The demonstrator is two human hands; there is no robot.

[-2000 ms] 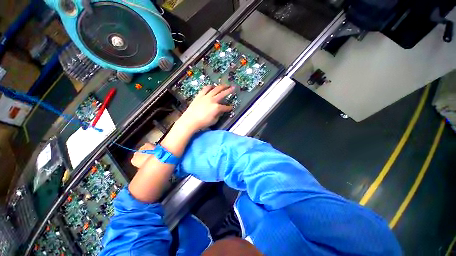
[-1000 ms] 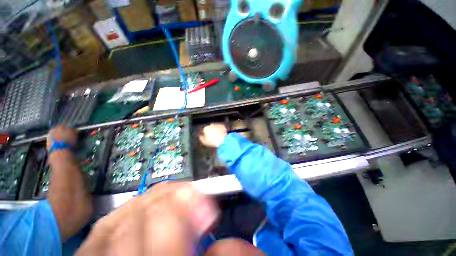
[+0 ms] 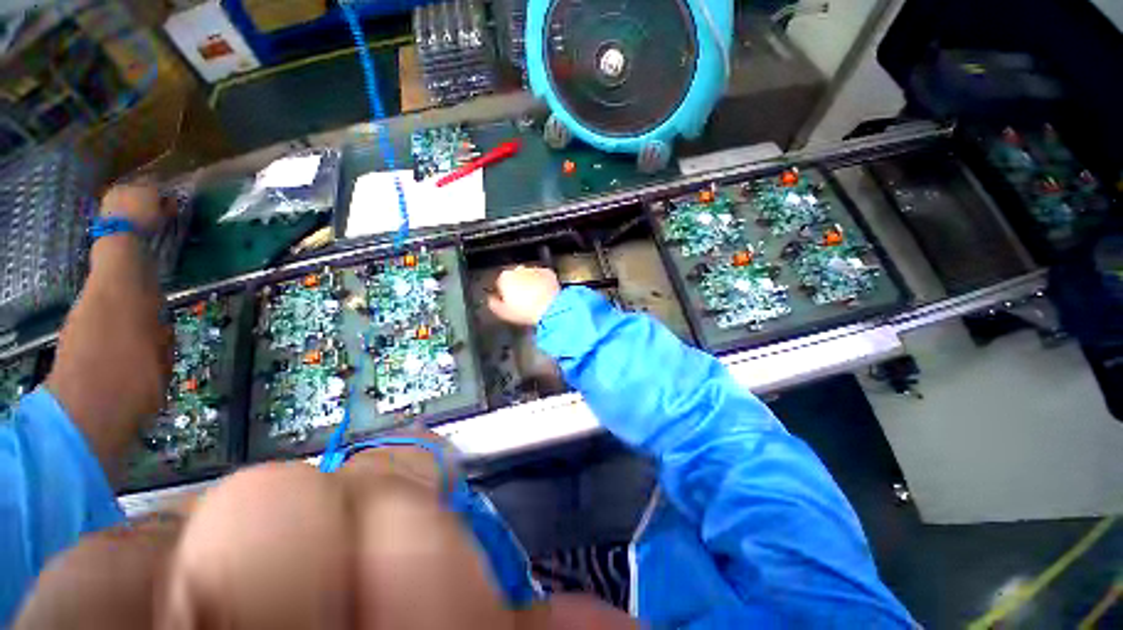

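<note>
My right hand [image 3: 523,295] is curled over the gap between two board carriers. A thin dark piece shows beside the wrist; I cannot tell if the hand holds it. My left hand [image 3: 296,548] is large and blurred, close to the camera at the bottom left, with a blue strap and cord near it. Its grip is unclear. Green circuit boards with orange parts lie in the middle carrier [image 3: 475,357], left of my right hand. The right carrier [image 3: 684,295] also holds several boards.
Another person's blurred arm [image 3: 117,320] reaches over the carriers at left. A metal rail [image 3: 813,367] runs along the near side. Behind the line are a turquoise fan [image 3: 708,92], red pen [image 3: 480,163], white paper [image 3: 425,219], plastic bag [image 3: 286,185] and hanging blue cord [image 3: 382,117].
My left hand has left the right carrier's boards and come up close to the camera. The view has turned, bringing another person's arm into sight. My right hand stays over the gap.
</note>
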